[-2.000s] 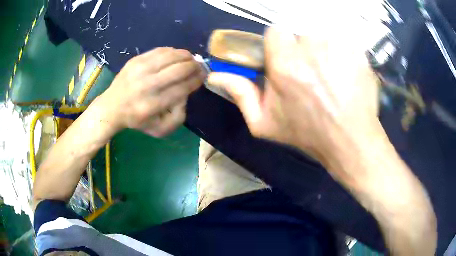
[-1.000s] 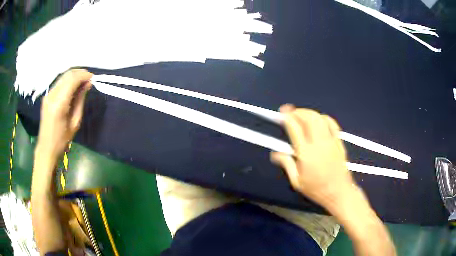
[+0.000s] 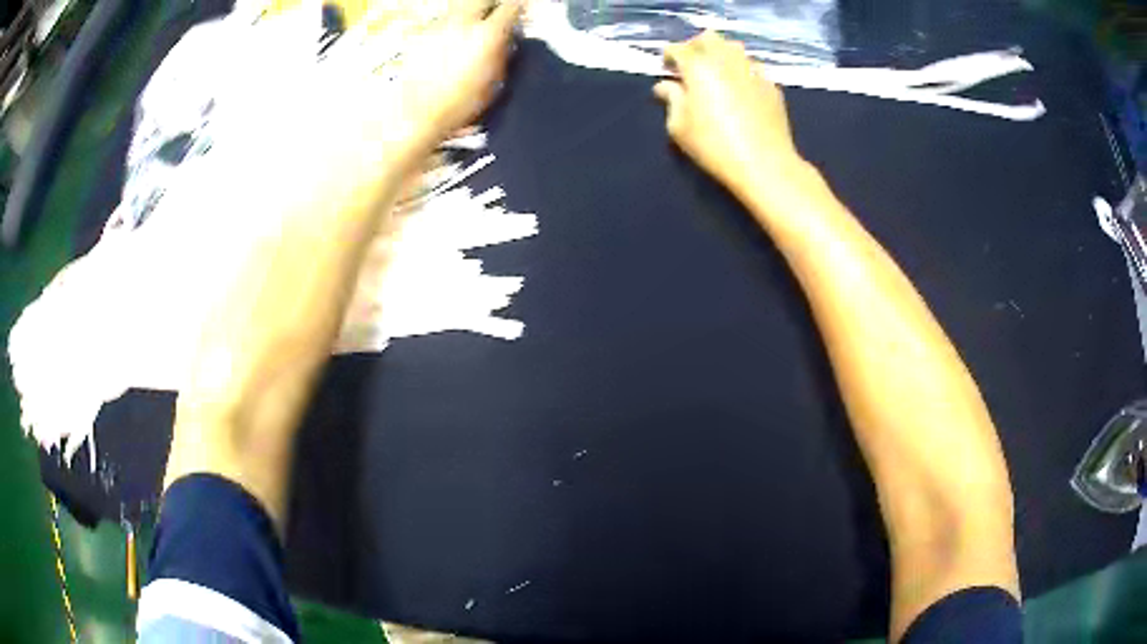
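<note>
White fabric strips (image 3: 855, 82) lie at the far side of the dark table, with their split ends to the right. My right hand (image 3: 723, 101) is on these strips, with its fingers bent over them. My left hand (image 3: 459, 57) is at the far edge near their left end, blurred and partly cut off by the top of the picture. Whether it holds the strips I cannot tell. A broad pile of white strips (image 3: 138, 302) with ragged ends lies at the left, partly under my left forearm.
The pressing table (image 3: 629, 440) is dark, with small thread bits. The iron's pointed metal tip (image 3: 1113, 463) shows at the right edge. Clear shiny plastic (image 3: 780, 25) lies at the far side. Green floor shows at the lower left.
Both hands have moved to the far side of the table. The folded strip that lay across the near part is gone from there. The iron, in my right hand earlier, is at the right edge.
</note>
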